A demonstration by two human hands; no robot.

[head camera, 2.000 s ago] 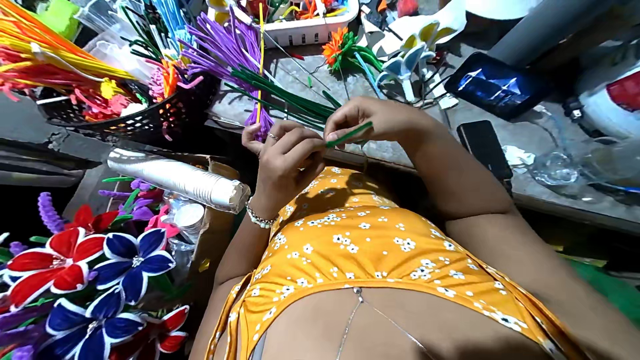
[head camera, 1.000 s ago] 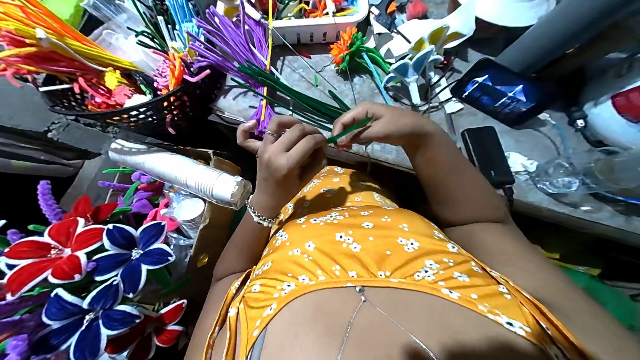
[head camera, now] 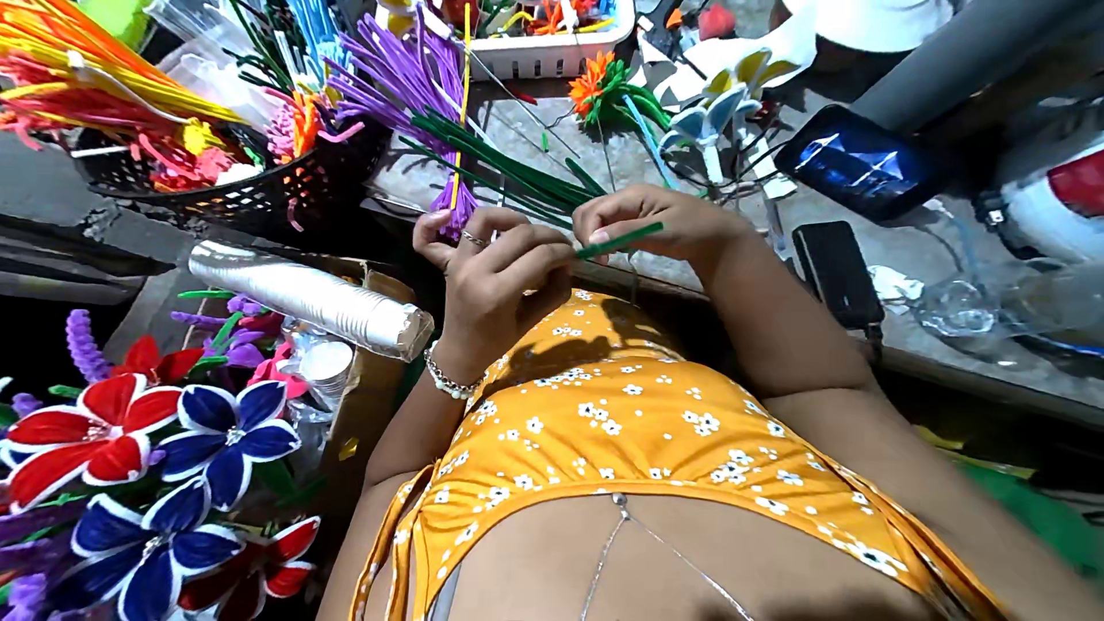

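Note:
Between my hands a short green fuzzy strip (head camera: 621, 241), apparently pipe cleaner, shows its free end pointing right. My left hand (head camera: 504, 267), with a ring and a bracelet, has bent fingers closed around the strip's left end. The thumb and fingertips of my right hand (head camera: 660, 224) pinch the strip from above. Just behind both hands, dark green pipe cleaners (head camera: 517, 177) lie on the grey worktop. A bundle of purple pipe cleaners (head camera: 405, 82) stands beyond my left hand, with a thin yellow stem (head camera: 464, 103) across it.
A black basket (head camera: 250, 185) of coloured pipe cleaners is at upper left, above a wrapped sleeve of white cups (head camera: 302, 293). Red and blue handmade flowers (head camera: 233, 435) fill the lower left. A white basket (head camera: 552, 56), an orange flower (head camera: 592, 84), a phone (head camera: 862, 164) and a black power bank (head camera: 837, 274) lie farther back.
My right hand has shifted slightly along the green strip, and more of the strip now shows beyond its fingers. My left hand keeps nearly the same place.

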